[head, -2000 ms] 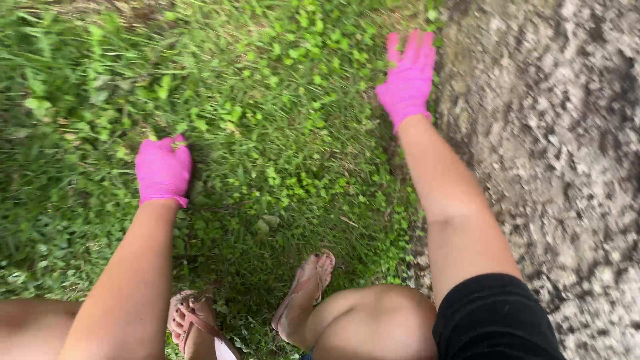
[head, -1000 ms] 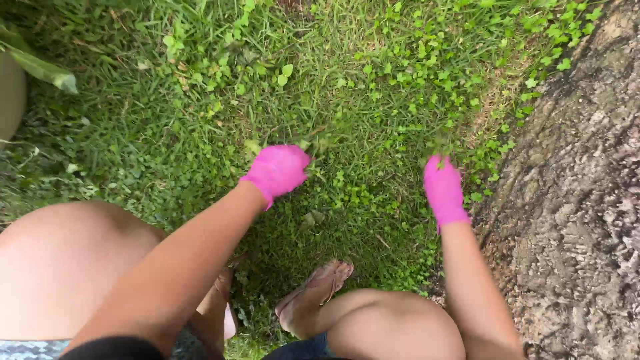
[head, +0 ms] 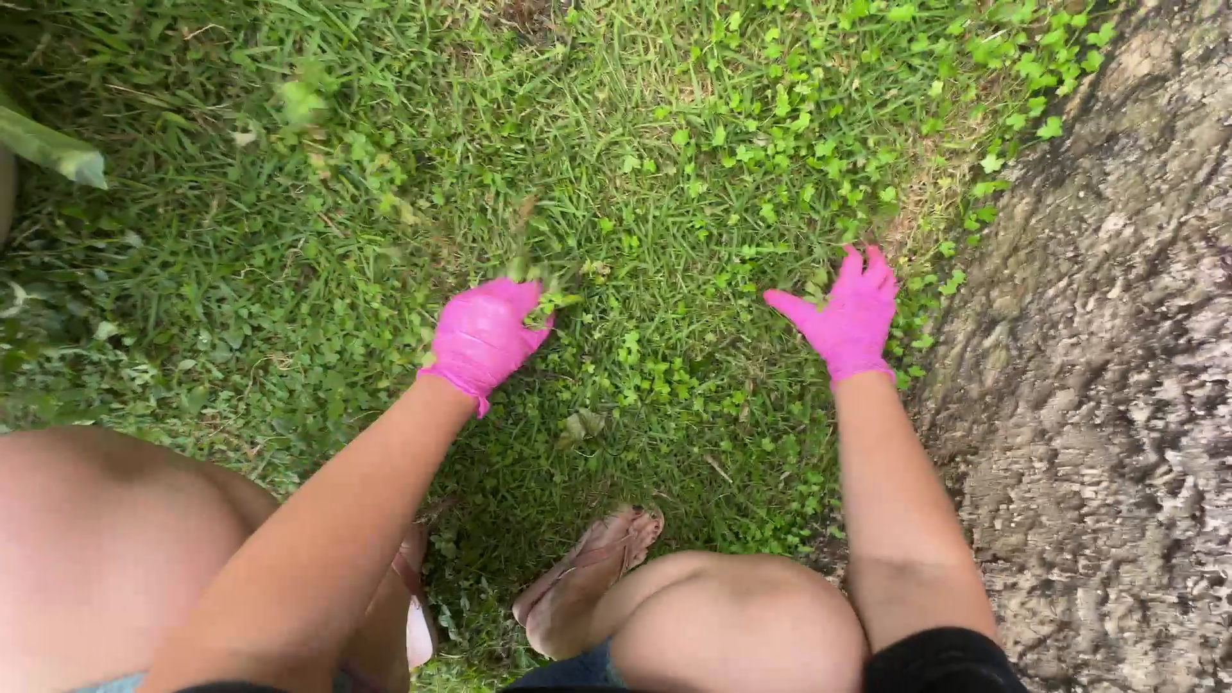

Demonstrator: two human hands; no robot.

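Observation:
My left hand (head: 489, 332), in a pink glove, is closed around a small bunch of pulled green plants (head: 551, 306) over the grass, left of the middle. Leaves poke out past its thumb and fingers. On the right, my right hand (head: 847, 313), also gloved in pink, is spread with thumb and fingers apart, just above low clover-like plants (head: 929, 313) beside the tree trunk. Nothing is plainly held in it. Grass mixed with clover-like leaves (head: 664, 380) grows between the two hands.
Rough tree bark (head: 1088, 404) fills the right side. My foot in a flip-flop sandal (head: 592, 577) rests on the grass at the bottom middle, with my bare knee (head: 741, 626) beside it. A broad green leaf (head: 53, 144) juts in at the far left.
Since a second ago, my right hand has spread its fingers. Two seconds ago my right hand was farther up along the trunk's edge, and my hands were wider apart.

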